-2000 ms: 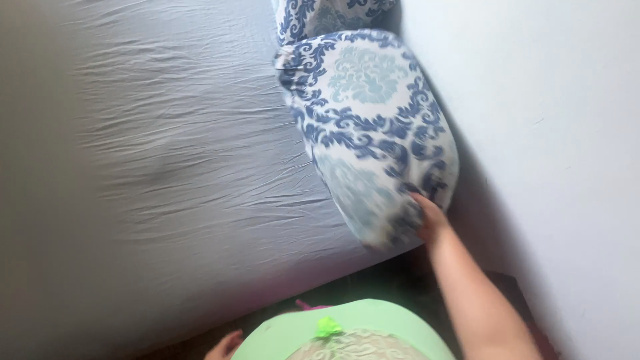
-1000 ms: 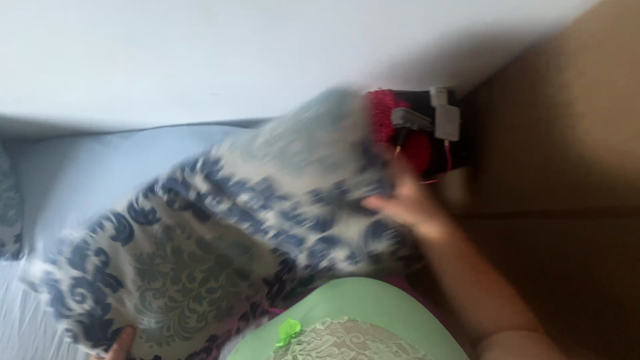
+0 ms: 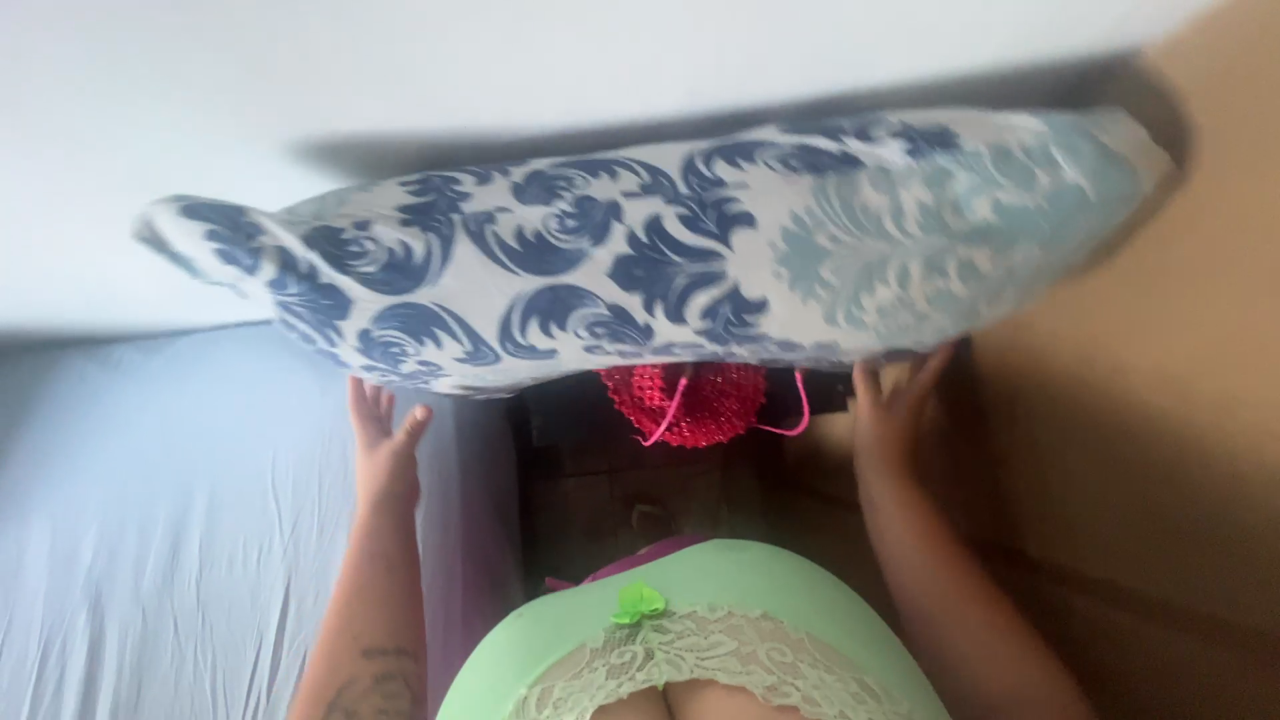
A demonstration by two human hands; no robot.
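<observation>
A pillow in a white case with a blue and pale teal damask pattern (image 3: 640, 250) is up in front of me, lying lengthwise across the view. Under its left end is my left hand (image 3: 385, 430), fingertips at the lower edge and thumb apart from it. My right hand (image 3: 895, 390) is at the lower edge toward the right end, its fingertips partly hidden by the pillow. Whether either hand grips the cloth or only touches it, I cannot tell.
At the left lies a bed with a light blue sheet (image 3: 200, 500). A pale wall (image 3: 500, 70) rises behind the pillow, and a brown surface (image 3: 1160, 400) is at the right. Below the pillow, a red textured round item (image 3: 690, 405) with pink cord shows above the dark floor.
The pillow was low and tilted across my front a second ago; now it is raised and stretched out sideways. Both hands are now beneath its lower edge. The view has swung from the bed toward the wall.
</observation>
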